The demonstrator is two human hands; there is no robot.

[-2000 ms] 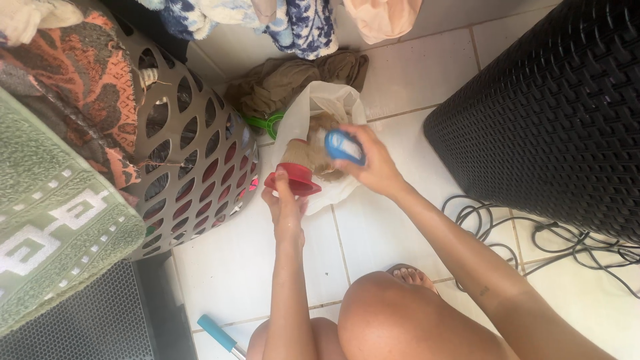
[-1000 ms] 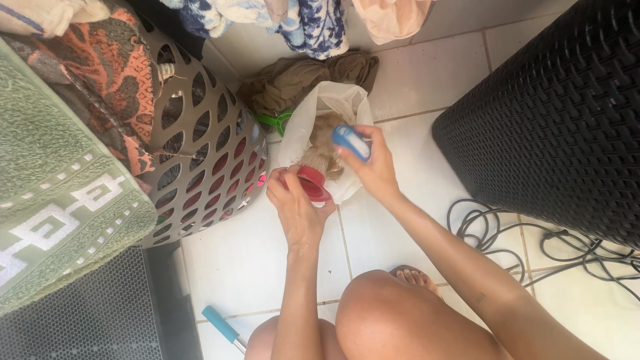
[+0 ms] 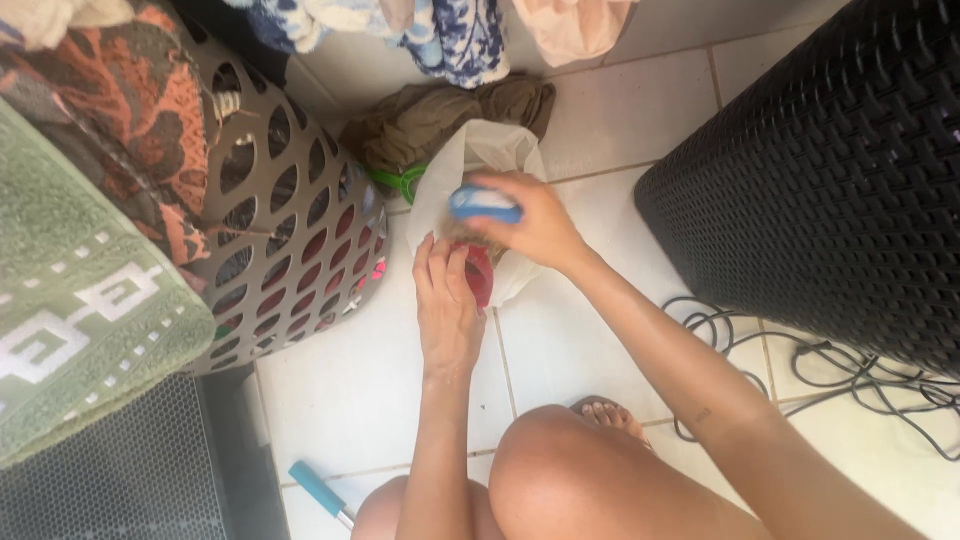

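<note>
My right hand [image 3: 536,221] grips a blue-and-white brush [image 3: 486,204], blurred, over the mouth of a white plastic bag [image 3: 480,146]. My left hand [image 3: 448,300] holds a red plastic piece [image 3: 478,274] at the near side of the bag. Brown fibrous material [image 3: 457,231], perhaps bristles or hair, shows between the two hands; its exact form is blurred. The brush's underside is hidden. The bag stands on the white tiled floor.
A perforated laundry basket [image 3: 296,247] stands left, with a green towel [image 3: 97,300] nearer. Brown cloth [image 3: 442,112] and a green plastic item [image 3: 405,180] lie behind. Right are a black woven container [image 3: 810,172] and black cable [image 3: 847,367]. A teal handle [image 3: 319,484] lies near my knees.
My left hand and the red piece have turned since the earlier frames, and the red piece's opening now faces more to the side. The blue-and-white brush is closer to it.
</note>
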